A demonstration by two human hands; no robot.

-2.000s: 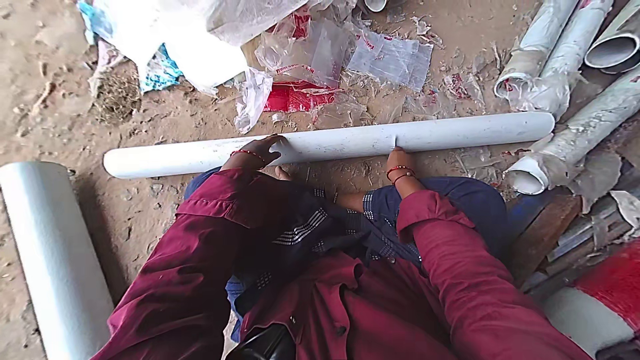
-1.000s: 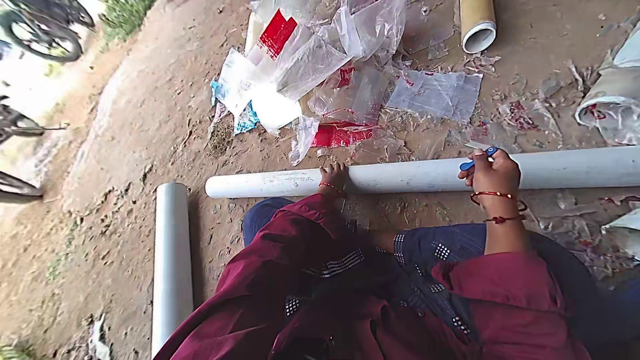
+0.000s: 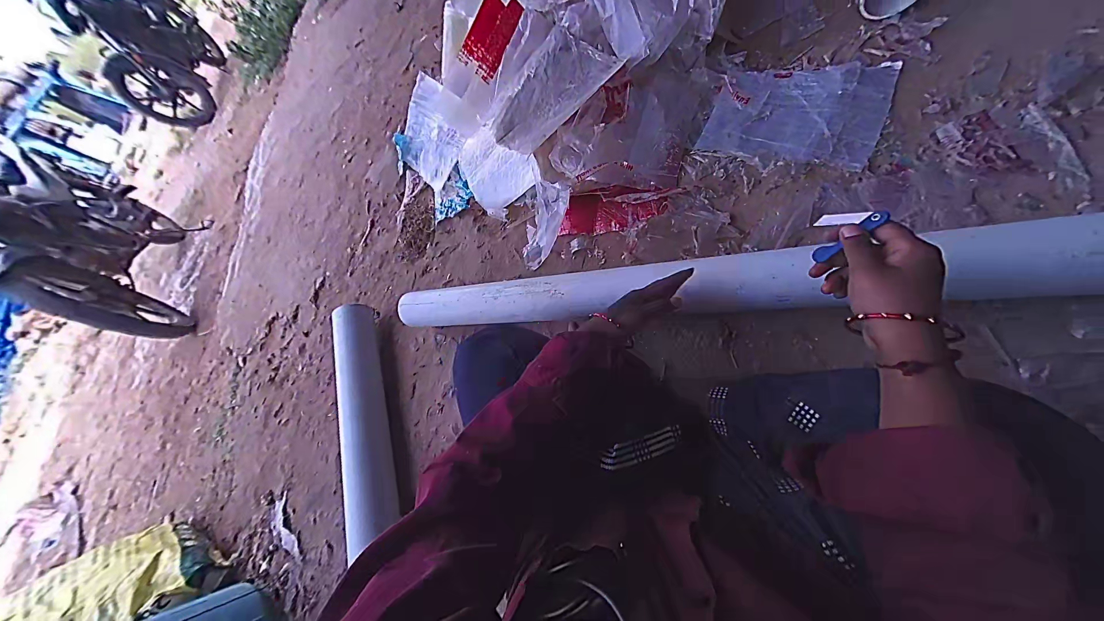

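Note:
A long white plastic-wrapped tube [image 3: 535,297] lies across the ground before my knees, its right end out of frame. My left hand [image 3: 647,297] rests on the near side of the tube, left of centre, fingers stretched to the right. Above the right part of the tube, my right hand [image 3: 884,263] grips a small blue-handled knife [image 3: 874,221], its blade out and pointing left. A second, similar tube [image 3: 364,431] lies on the ground to my left, apart from the first.
Torn clear plastic wrapping [image 3: 621,129] with red patches lies heaped beyond the tube. Another tube's end [image 3: 884,7] shows at the top. Motorcycles [image 3: 86,250] stand at the far left. A yellow sack [image 3: 112,573] lies at the lower left.
Two seconds ago both hands were at the tube and no knife showed; one second ago the knife was in my right hand. The view has shifted left.

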